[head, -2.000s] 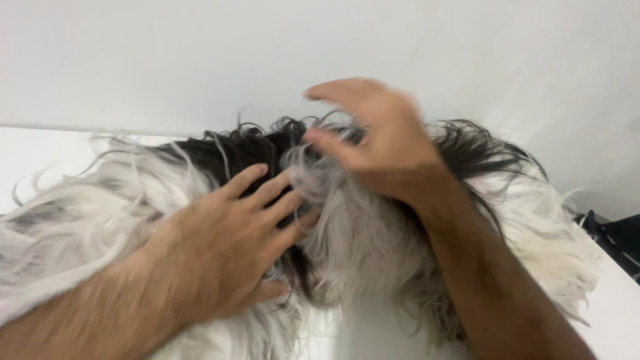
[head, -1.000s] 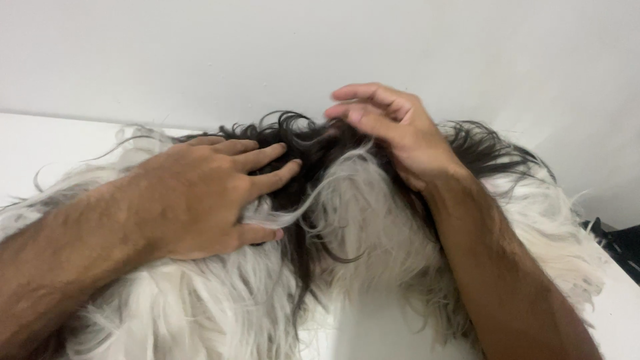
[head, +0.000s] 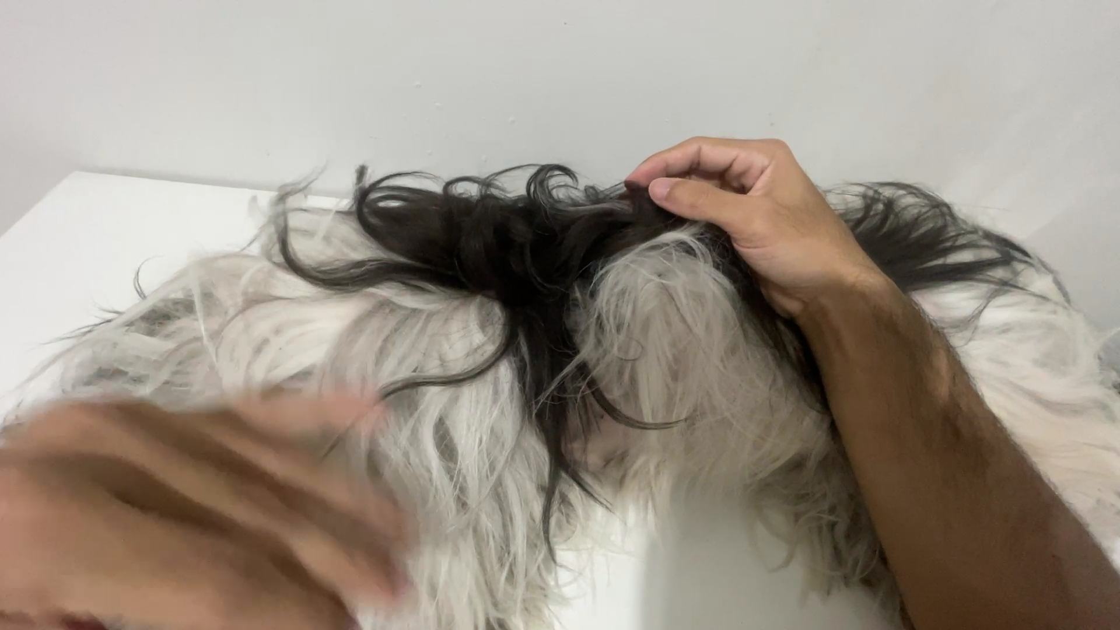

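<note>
A mass of long white and grey hair (head: 455,411), topped by dark strands (head: 516,236), lies across a white surface; whether it is an animal's coat or a loose hairpiece I cannot tell. At the top middle, my right hand (head: 752,219) pinches a dark part of it between thumb and fingertips. My left hand (head: 201,507) is at the lower left, blurred and in front of the white hair. Whether its fingers are closed on anything does not show. More black hair (head: 936,241) fans out to the right of my right wrist.
Behind the hair rises a plain white wall (head: 490,79). The white tabletop (head: 114,227) shows at the left, with its edge running down toward the lower left. Hair spreads toward both sides of the view.
My left hand has come off the dark hair near the middle and moved down to the lower left. My right hand remains near the top, its fingertips now lower against the dark hair.
</note>
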